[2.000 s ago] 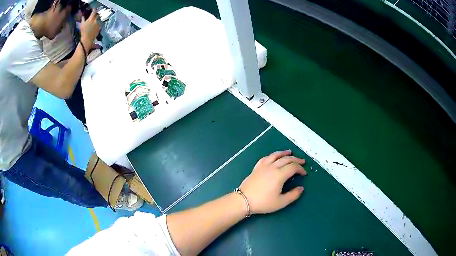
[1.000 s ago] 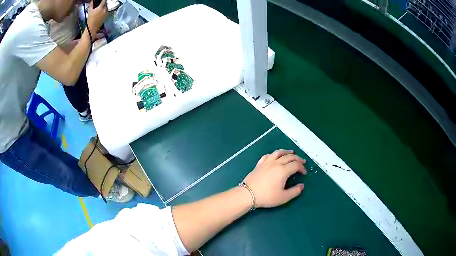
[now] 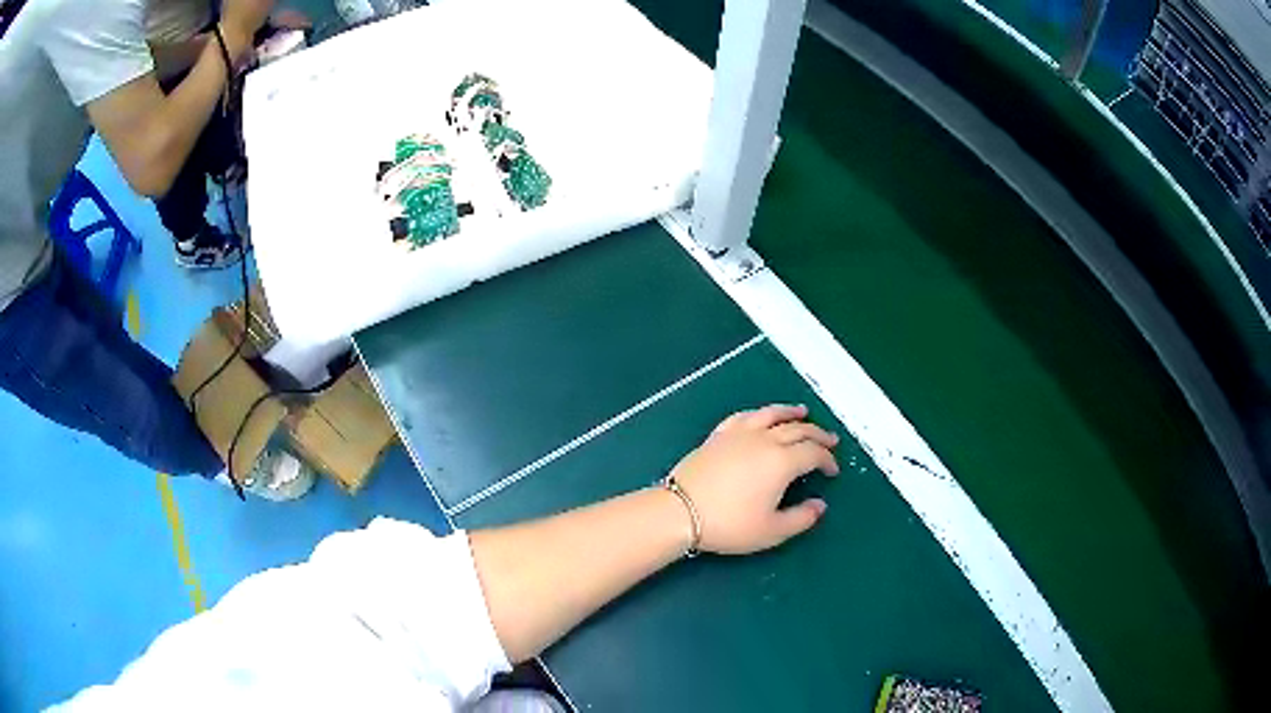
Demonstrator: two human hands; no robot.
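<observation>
My left hand [image 3: 760,481] rests palm down on the dark green bench top [image 3: 558,376], fingers bent and slightly apart, with nothing visible in it. A few tiny pale specks, perhaps screws, lie just right of its fingertips. My right hand is out of the picture. A dark screw tray [image 3: 931,696] with a yellow-green edge and many shiny dots is cut off by the bottom edge. Green circuit boards [image 3: 429,209] lie in two overlapping rows on a white foam block [image 3: 321,279] beyond the bench's far part.
A white post [image 3: 749,132] stands at the far right corner of the bench. A white rail [image 3: 906,474] runs along the bench's right side, with the green conveyor belt [image 3: 962,320] beyond. A person [image 3: 133,105] stands at the left, near cartons [image 3: 335,432] and a blue stool [image 3: 98,230].
The view has shifted, so the foam and boards sit higher and more of the screw tray shows. My left hand stays in nearly the same place on the bench.
</observation>
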